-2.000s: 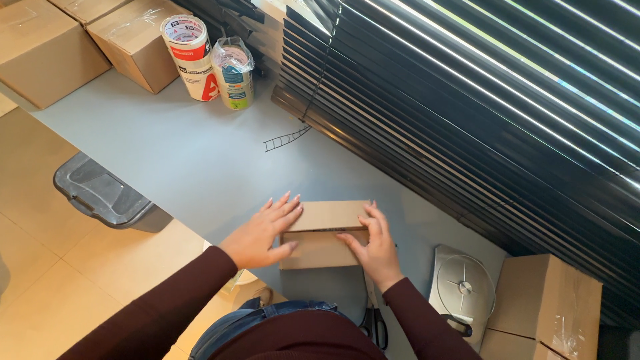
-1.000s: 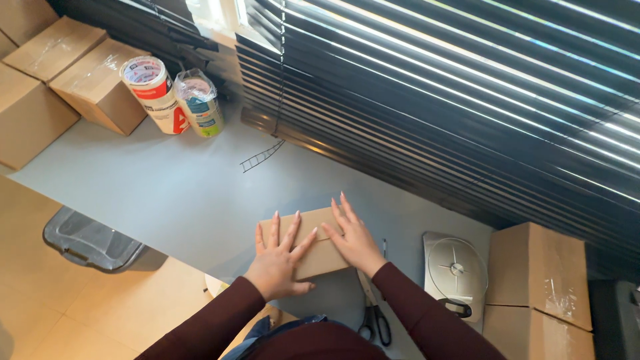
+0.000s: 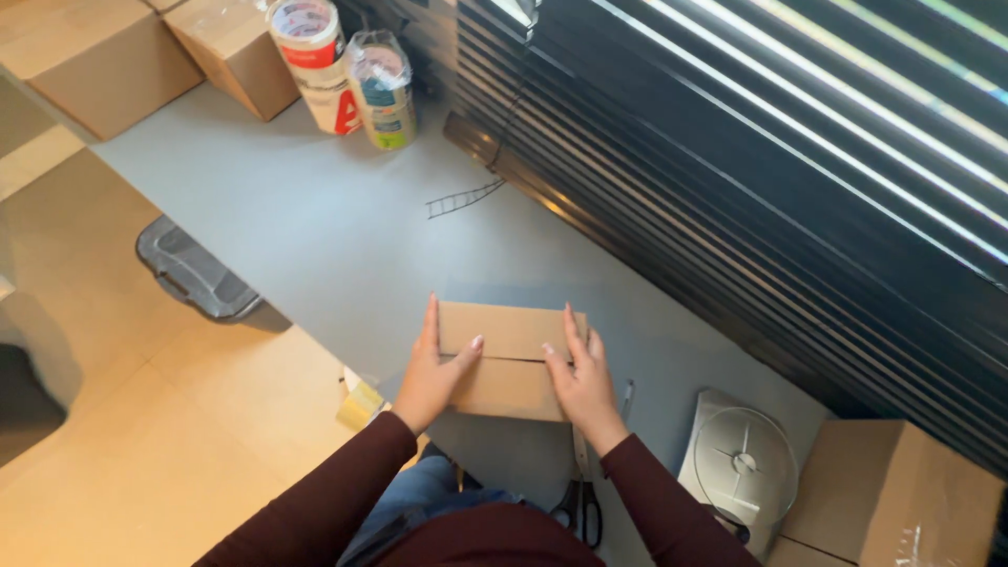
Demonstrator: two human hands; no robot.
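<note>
A small cardboard box [image 3: 504,386] lies on the grey table [image 3: 315,228], its two top flaps folded in and meeting at a narrow seam. My left hand [image 3: 435,370] grips its left side, thumb on top near the seam. On the opposite side my right hand [image 3: 584,378] holds the box the same way, thumb and fingers on the top and edge. Scissors with black handles [image 3: 579,508] lie just below the box, their blades partly hidden by it and my right wrist. A thin pen-like object [image 3: 628,398] lies right of my right hand.
Larger cardboard boxes stand at the back left [image 3: 118,71] and front right [image 3: 850,480]. Tape rolls [image 3: 315,67] and a plastic-wrapped stack of rolls [image 3: 383,94] stand at the back. A metal kitchen scale [image 3: 740,465] is at right. Dark blinds [image 3: 709,157] border the table; a lidded bin [image 3: 201,272] is below.
My hands have moved from lying spread over the box's top to gripping its two sides. The box has turned somewhat, and the view has shifted.
</note>
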